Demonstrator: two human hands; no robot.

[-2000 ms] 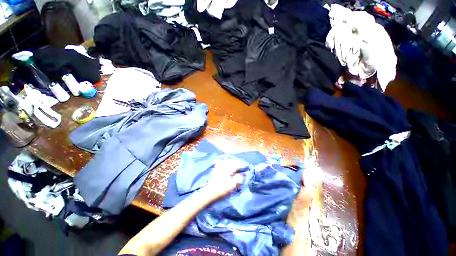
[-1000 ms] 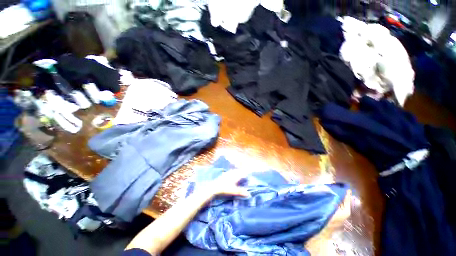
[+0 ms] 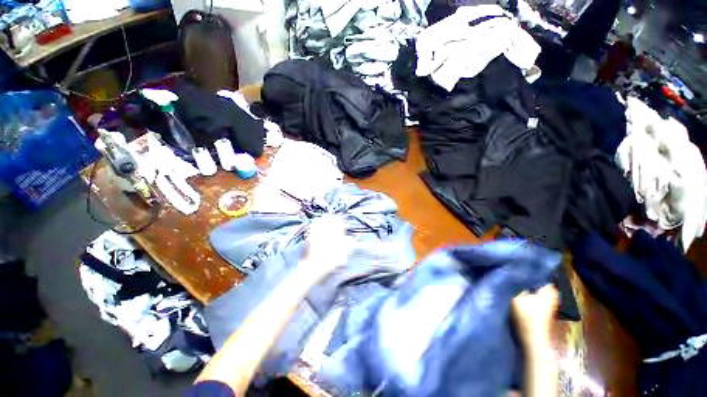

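A shiny blue satin piece (image 3: 434, 326), blurred, is lifted and spread at the front centre above the table. My right hand (image 3: 536, 308) is closed on its right edge. A grey-blue garment piece (image 3: 260, 291) lies on the table at left of centre, partly under the satin. My left hand (image 3: 329, 242), overexposed and blurred, is on the upper part of this grey-blue piece; its fingers cannot be made out, so whether it grips is unclear.
A white sheet (image 3: 298, 172), yellowish tape roll (image 3: 234, 203) and thread cones (image 3: 205, 161) lie behind. Black garments (image 3: 508, 159) cover the far side. A navy bundle (image 3: 651, 291) with a white tie is at right. Scraps (image 3: 139, 298) and a blue basket (image 3: 46, 159) are beyond the left edge.
The view has swung, shifting the scene right and down. My left hand has gone from the blue satin to the grey-blue piece. My right hand has raised the satin, which now partly covers the grey-blue piece.
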